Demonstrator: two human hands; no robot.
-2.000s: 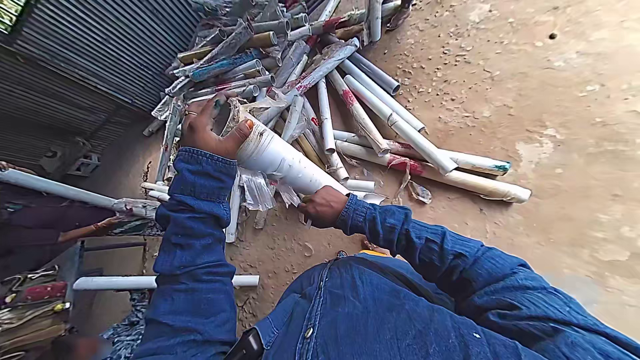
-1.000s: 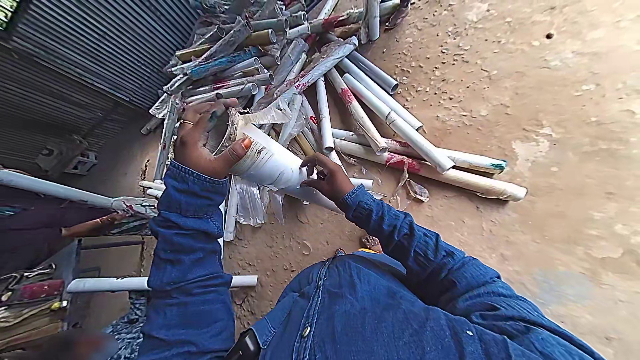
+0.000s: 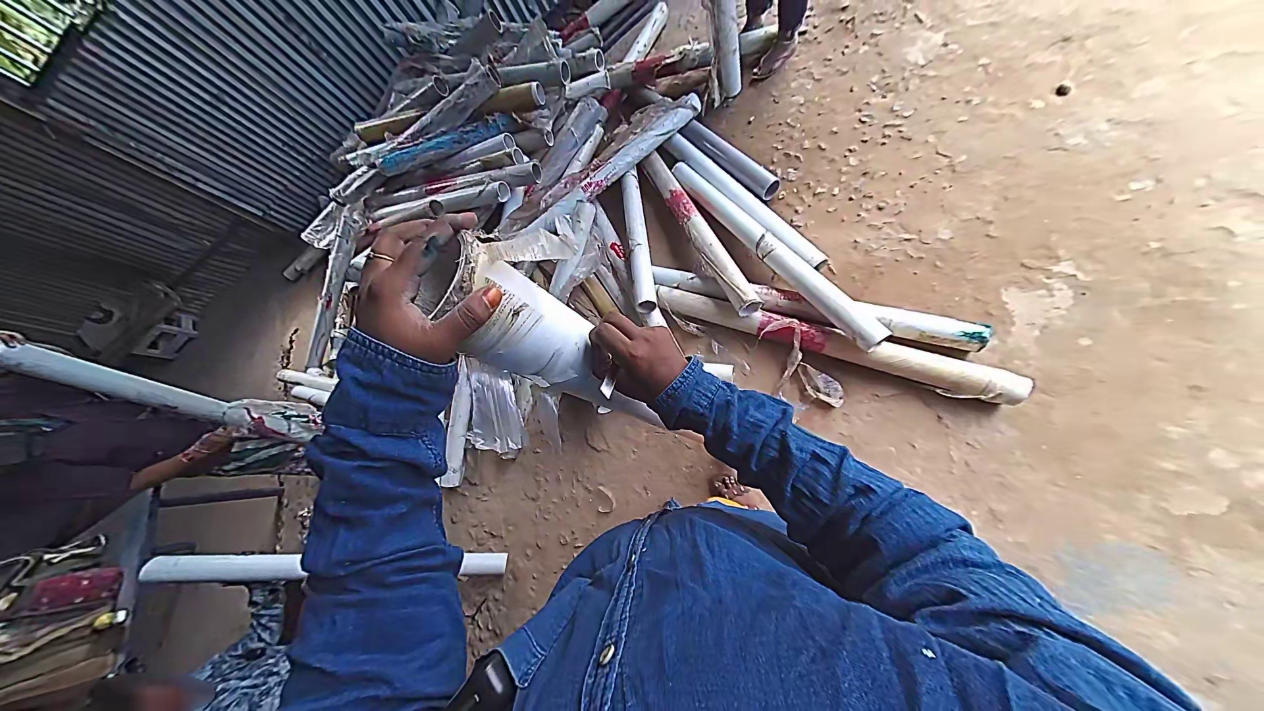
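Observation:
A wide white tube with torn clear plastic film around its open upper end slants across in front of me. My left hand grips that upper end, the thumb on the outside and the fingers around the rim. Farther down the tube, my right hand has its fingers closed on a small piece of film or wrapping at the tube's side. The tube's lower end runs past the right hand. Crumpled clear plastic hangs below the tube.
A large pile of tubes, many wrapped in plastic, lies beyond my hands on the dirt ground. Corrugated metal sheeting stands at left. Another person's arm is beside a long tube. One white tube lies at lower left.
My right hand has shifted along the tube, first up toward its middle, then slightly back down. My left hand stays at the upper end.

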